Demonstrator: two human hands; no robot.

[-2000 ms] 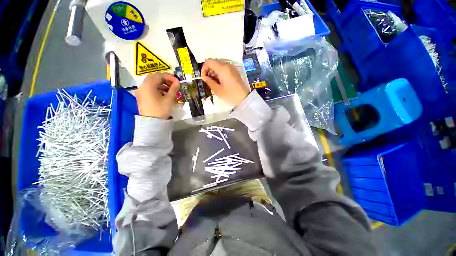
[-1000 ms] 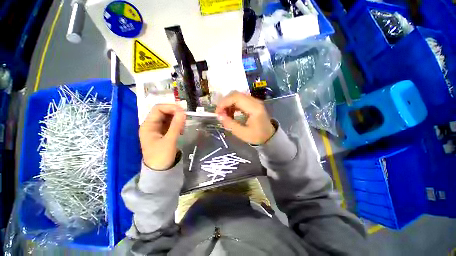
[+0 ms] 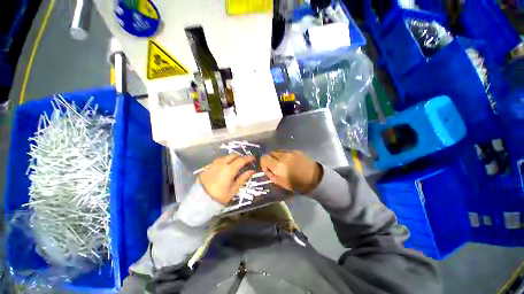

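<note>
Short white strips (image 3: 248,194) lie loose on the shiny metal work tray (image 3: 310,131), below and between my hands. A smaller group of white pieces (image 3: 240,146) lies on the tray nearer the machine. My left hand (image 3: 225,177) is low over the tray with bent fingers, and a thin white strip shows by its outer side. My right hand (image 3: 291,170) is close beside it, fingertips bent down at the strips. The fingertips of both hands are partly hidden, so I cannot tell whether either holds a strip.
The off-white machine (image 3: 212,129) with its dark working head (image 3: 211,86) stands beyond the tray. A blue parts bin (image 3: 119,189) piled with long white pieces is at left. A clear plastic bag (image 3: 339,86), a light blue stool (image 3: 422,133) and stacked blue bins (image 3: 439,212) are at right.
Both hands have come back from the machine head, where they held a white strip between them, down to the strips on the tray. That strip is no longer seen stretched between them.
</note>
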